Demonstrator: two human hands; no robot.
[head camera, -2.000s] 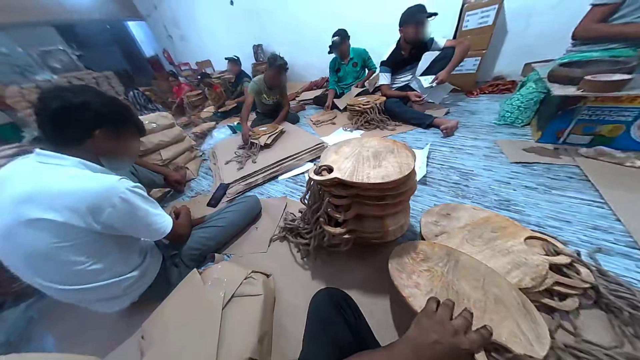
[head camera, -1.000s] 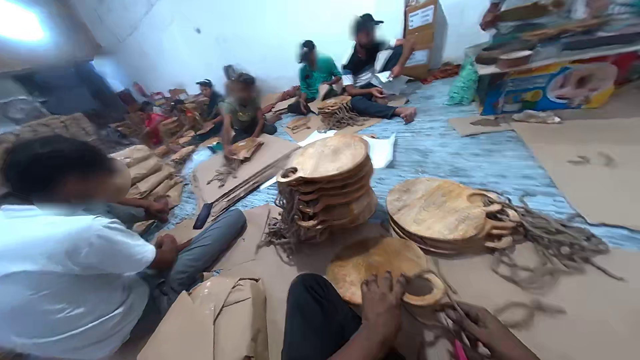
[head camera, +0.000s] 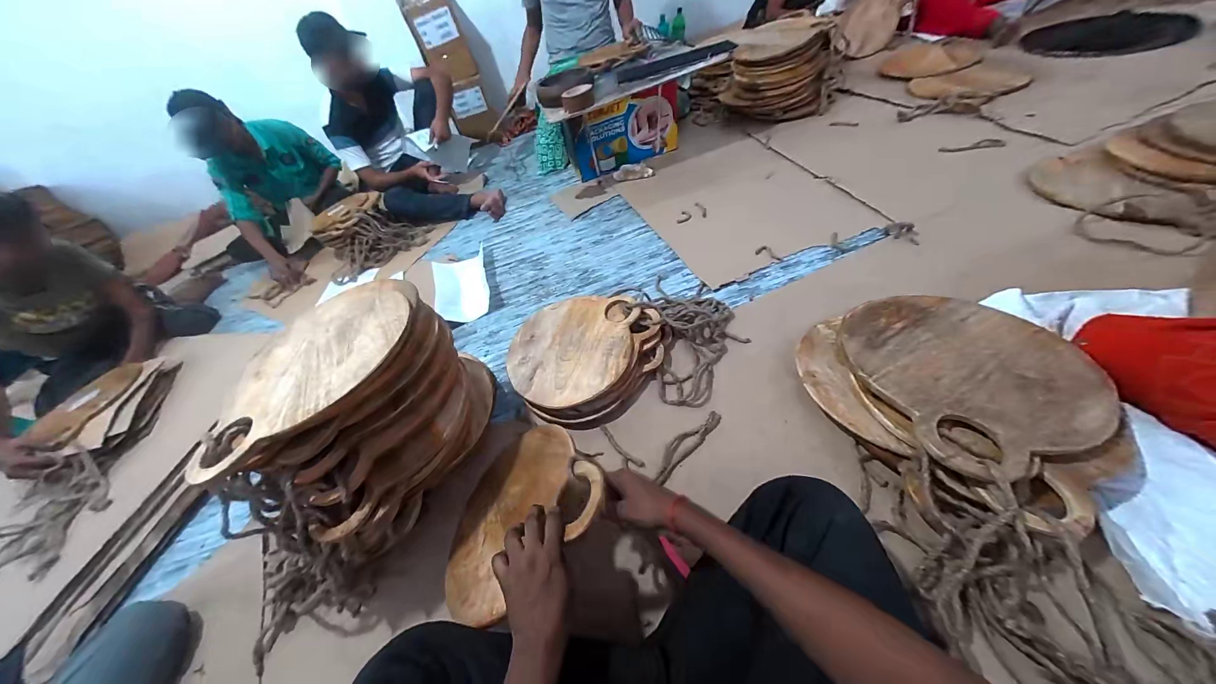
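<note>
A round wooden board with a ring handle is tilted up between my knees. My left hand lies on its face near the handle, fingers bent over the wood. My right hand is at the outer side of the ring handle; its fingertips are partly hidden, so whether it grips the handle or a cord is unclear. Something pink shows below my right wrist. Ahead stands a low stack of round boards with jute cords at the handles. A tall stack of boards leans at the left.
More corded boards lie at the right, beside white and red cloth. Loose cord pieces are on the cardboard floor covering. Several people sit at the left and back; a person stands behind a low table. A neighbour's knee is at lower left.
My left hand was on an oval-looking board at the right stack, then on a board at my lap. My right hand has come into view and is at the board's handle. The view has swung right.
</note>
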